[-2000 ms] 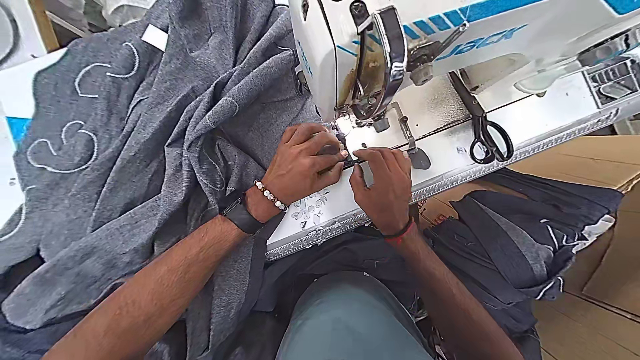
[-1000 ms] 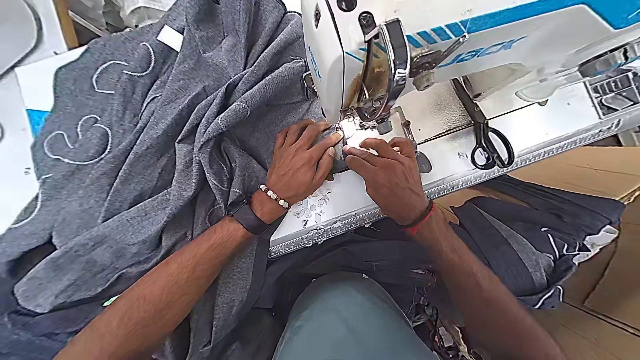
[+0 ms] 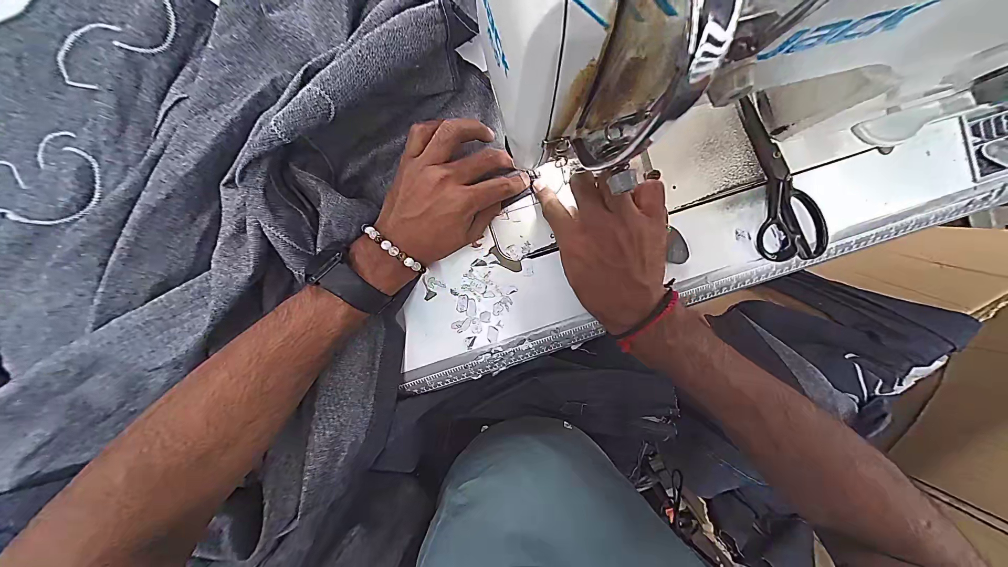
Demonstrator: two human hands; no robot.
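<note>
A white Jack sewing machine [image 3: 524, 79] stands at top centre, its lamp lighting the needle area. My left hand [image 3: 449, 189] lies left of the needle, fingertips on a small dark piece of fabric [image 3: 516, 179]; whether they grip it or only press it is hidden. My right hand [image 3: 610, 244] is just right of it, index fingertip close to the left one, its other fingers curled beneath the machine head. What the right hand holds, if anything, cannot be seen. Grey fabric [image 3: 315, 102] with loose white threads spreads left of the machine and reaches under my left wrist.
Black-handled scissors [image 3: 780, 189] lie on the machine bed at right. Small clippings [image 3: 480, 303] are scattered near the table edge, which carries a measuring tape [image 3: 504, 354]. Dark fabric pieces [image 3: 850, 346] hang below the edge at right, beside cardboard [image 3: 961, 409].
My right hand has shifted from below the presser area to under the machine head, its fingers now curled further in. The left hand stays beside the needle. The view has moved closer.
</note>
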